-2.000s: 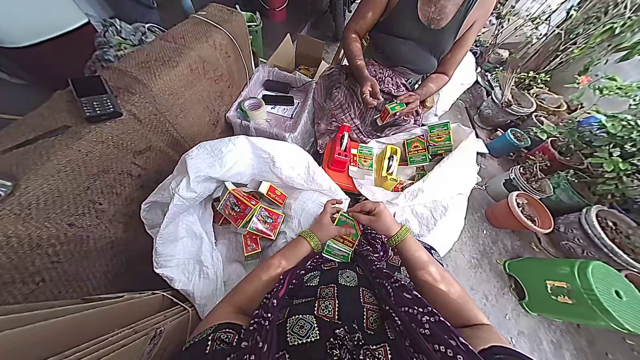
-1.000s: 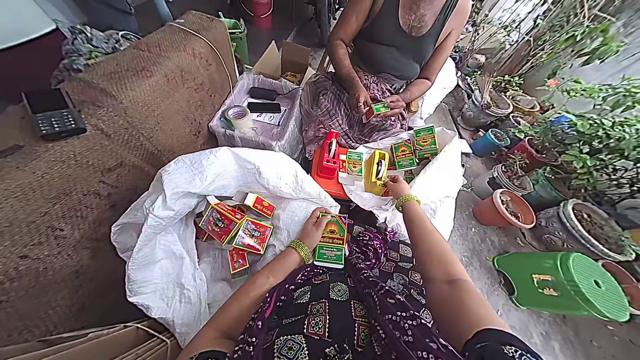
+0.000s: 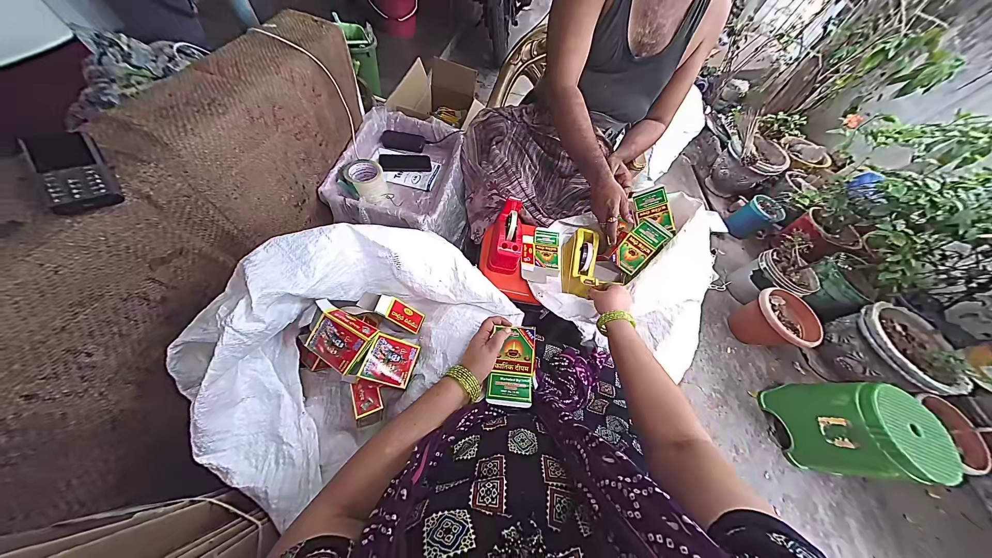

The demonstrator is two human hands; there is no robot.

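My left hand [image 3: 488,347] grips the upper left side of a green, red and yellow printed carton [image 3: 511,368] above my lap. My right hand [image 3: 611,298] is at the near end of a yellow tape dispenser [image 3: 577,263], its fingertips by the cutting end; whether they hold tape is unclear. Left of it, a red tape dispenser [image 3: 505,240] stands on an orange base. A small carton [image 3: 545,248] lies between the dispensers. Beyond my right hand, green and red cartons [image 3: 645,244] rest on a white sack [image 3: 682,283]. Red cartons [image 3: 390,360] lie in the white sack [image 3: 256,310] at left.
A person's hand [image 3: 611,205] reaches to the cartons across from me. A plastic-lined bin [image 3: 403,208] holds phones and a tape roll [image 3: 366,180]. Potted plants and a green stool [image 3: 860,430] stand at right. Burlap [image 3: 178,194] and flat cardboard [image 3: 147,535] are at left.
My right hand has left the carton near my lap and moved to the yellow dispenser; my left hand kept the carton. The other person's hands have come down to the cartons on the sack.
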